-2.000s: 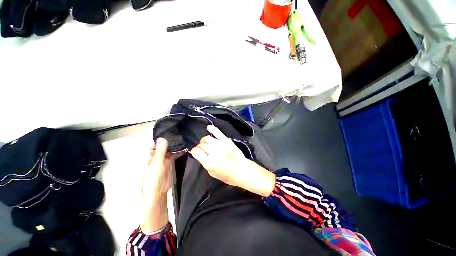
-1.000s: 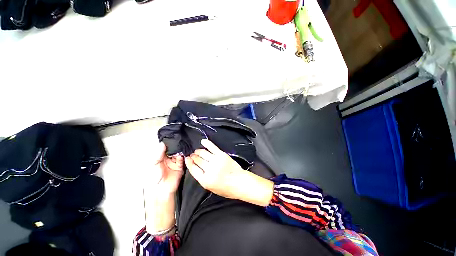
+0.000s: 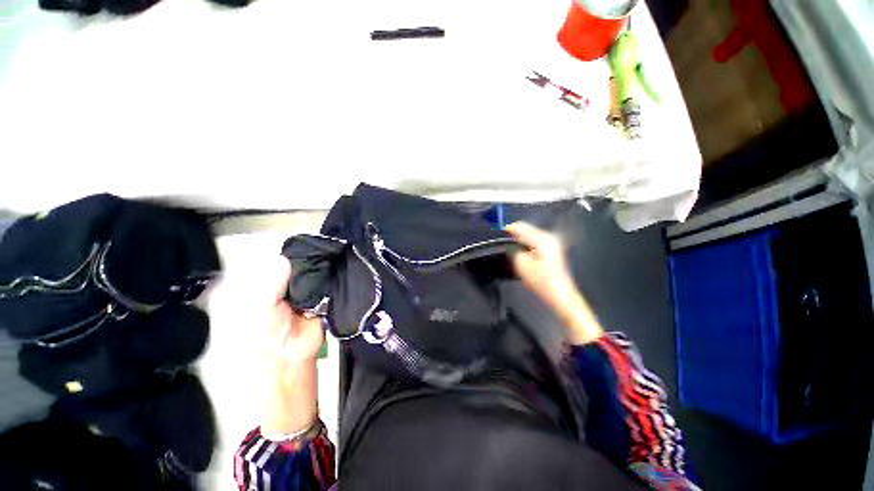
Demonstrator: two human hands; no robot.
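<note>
A black fabric bag (image 3: 436, 278) lies on my aproned lap, with a pale zip line curving across its upper part and another round a pocket at its left. A dark strap with a pale round spot hangs across its lower front. My left hand (image 3: 299, 321) holds the bunched fabric at the bag's left end. My right hand (image 3: 539, 259) holds the bag's upper right edge at the end of the zip line; it is slightly blurred and its fingertips are partly hidden.
Black bags (image 3: 105, 288) are heaped at the left. On the white table (image 3: 287, 115) ahead lie a black stick (image 3: 407, 33), red-and-dark snips (image 3: 558, 90), a green tool (image 3: 628, 72) and a red-orange can (image 3: 591, 31). A blue crate (image 3: 724, 326) stands at the right.
My right hand has moved from the pocket edge to the bag's upper right edge. The bag is spread wider, and its strap now shows. My left hand stays at the left end.
</note>
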